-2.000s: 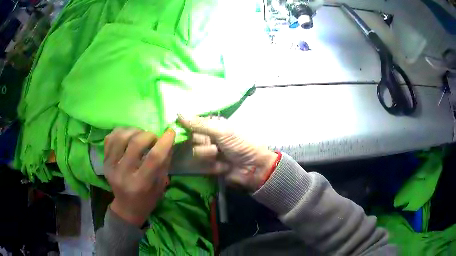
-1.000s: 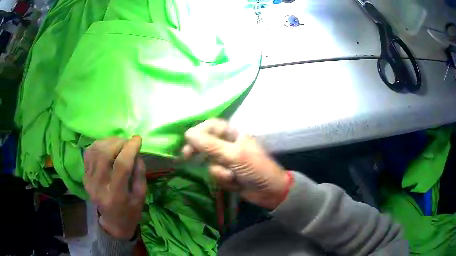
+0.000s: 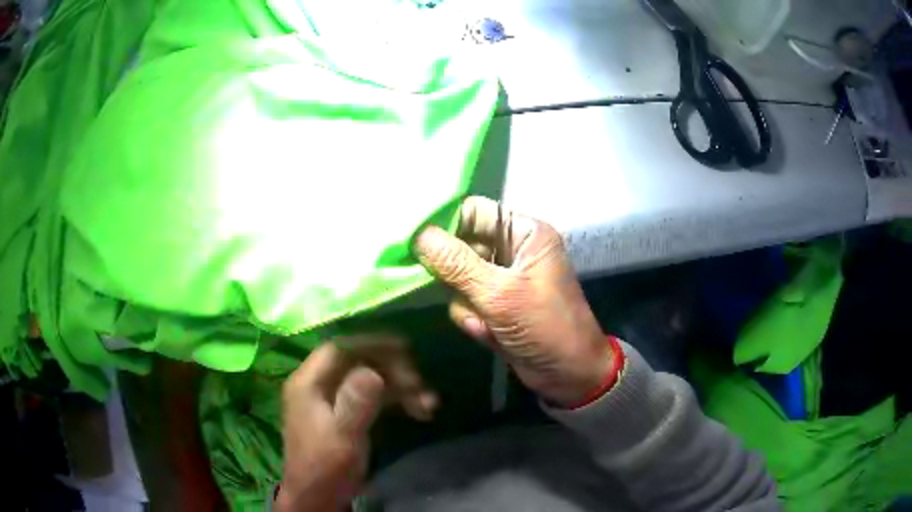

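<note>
A bright green garment piece [image 3: 240, 190] lies spread over the left and middle of the table, its near edge hanging at the front. My right hand [image 3: 510, 290] pinches its right-hand edge between thumb and fingers. A thin dark pointed tool [image 3: 503, 215] shows upright among the right fingers; its full shape is hidden. My left hand [image 3: 345, 410] is blurred, below the cloth's near edge, apart from it, with its fingers apart and nothing visible in it.
Black-handled shears [image 3: 715, 110] lie on the pale table [image 3: 610, 180] at the upper right. More green pieces [image 3: 30, 240] hang over the left end. Green cloth [image 3: 790, 430] lies with a blue bin [image 3: 792, 392] at the lower right. Green cloth also lies below the table at the lower left.
My left hand has let go of the cloth's near edge and moved down and right. My right hand now pinches the cloth farther along its edge. The view has shifted, so the shears appear farther left.
</note>
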